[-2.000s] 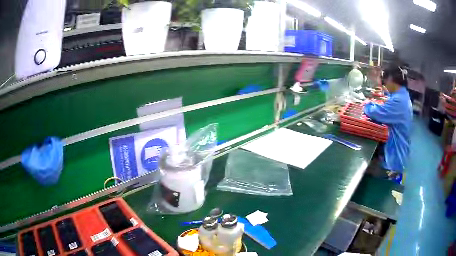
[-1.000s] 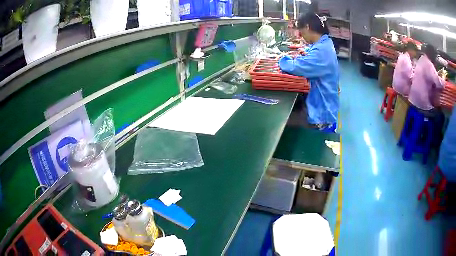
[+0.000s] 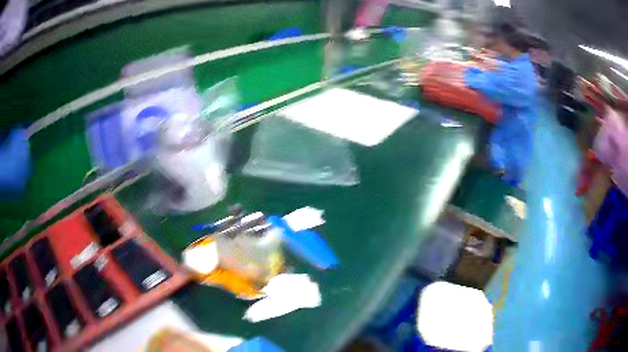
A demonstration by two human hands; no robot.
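Observation:
The view is strongly blurred. A salmon-red tray [image 3: 180, 278] with black phones [image 3: 63, 307] in its pockets lies at the lower left. A white mat [image 3: 148, 324] lies below it. A blurred tan shape, apparently part of one of my hands, is cut off by the bottom edge over the mat. A blue patch [image 3: 256, 345], perhaps a sleeve, lies right of it. I cannot tell which hand shows or whether it holds anything.
Blurred bottles [image 3: 249, 249], orange finger cots [image 3: 231, 280], white cloths [image 3: 288, 297] and a blue strip [image 3: 306, 244] lie right of the tray. Behind are a bagged white tub [image 3: 196, 175], a clear bag [image 3: 299, 155] and a white sheet [image 3: 351, 115]. A person in blue [image 3: 509, 103] works at far right.
The view swung right, then back left and down. More of the phone tray now shows, and the mat, the tan shape and the blue patch have come in at the bottom.

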